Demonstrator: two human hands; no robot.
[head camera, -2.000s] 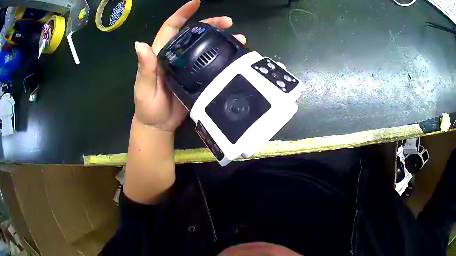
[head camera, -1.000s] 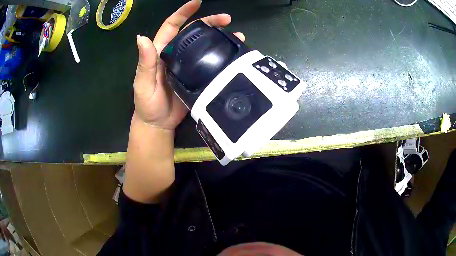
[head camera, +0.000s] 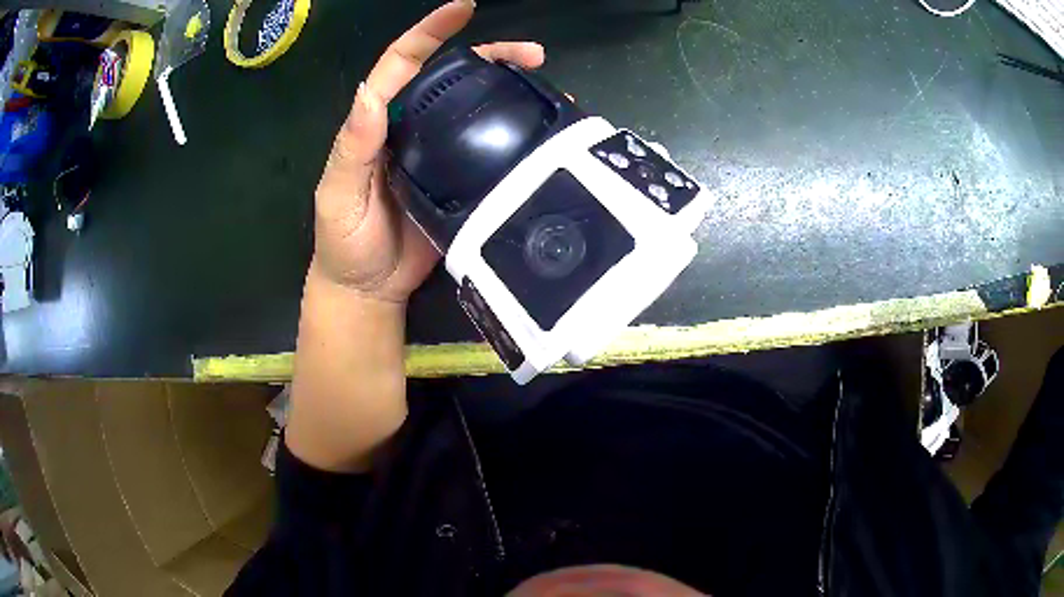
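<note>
My left hand (head camera: 371, 216) is bare and holds a security camera from behind and from its left side, over the bench's front edge. The camera's white body (head camera: 624, 280) faces up, with a square black lens window and LED panels on both sides. Its glossy black head (head camera: 478, 134) points to the upper left, with small vent slots showing near its top. My thumb lies beside the head and fingertips show beyond it; the rest of the fingers are hidden behind the camera. My right hand is not in view; only a dark sleeve shows at the right edge.
The dark green bench (head camera: 817, 175) has a worn yellow-taped edge (head camera: 793, 331). Yellow tape rolls (head camera: 294, 44), a white stick (head camera: 173, 107) and cables lie at the upper left. Below the bench are cardboard boxes (head camera: 140, 455) and, at the right, another white and black camera (head camera: 964, 380).
The black head has turned in the white body, so its vent slots have shifted toward the far end. My left thumb has moved in closer against the head. The white body has barely moved.
</note>
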